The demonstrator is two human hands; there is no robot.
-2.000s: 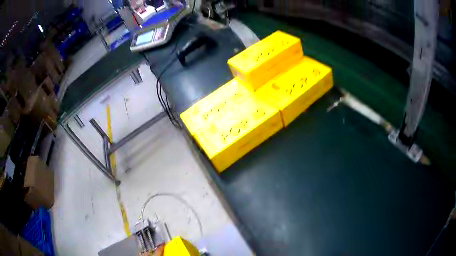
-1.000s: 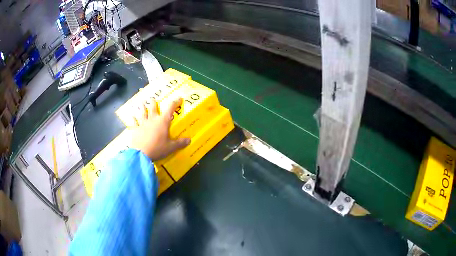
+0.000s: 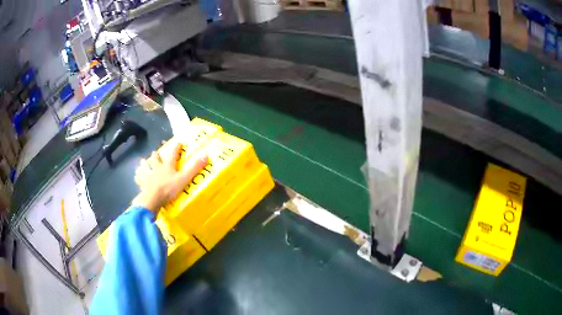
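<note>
Yellow POP 10 boxes (image 3: pixel 212 184) are stacked in two layers on the dark green bench (image 3: pixel 296 271). Two boxes lie side by side in the upper layer. My left hand (image 3: pixel 159 176), bare with a blue sleeve, lies palm down on the left part of the upper boxes. Its fingers are spread and its thumb points right across a top face; no box is lifted. The hand and sleeve hide part of the lower boxes. My right hand is out of the picture.
A single yellow box (image 3: pixel 494 220) lies on the green conveyor belt (image 3: pixel 326 161) at the right. A scuffed white post (image 3: pixel 394 135) is bolted at the bench edge. A black handheld scanner (image 3: pixel 122 138) and a flat pale scale (image 3: pixel 86 123) sit beyond the stack.
A second box is now in the upper layer. My left hand came into view and has since shifted left over the upper boxes. The camera view has swung right, showing the belt and its single box.
</note>
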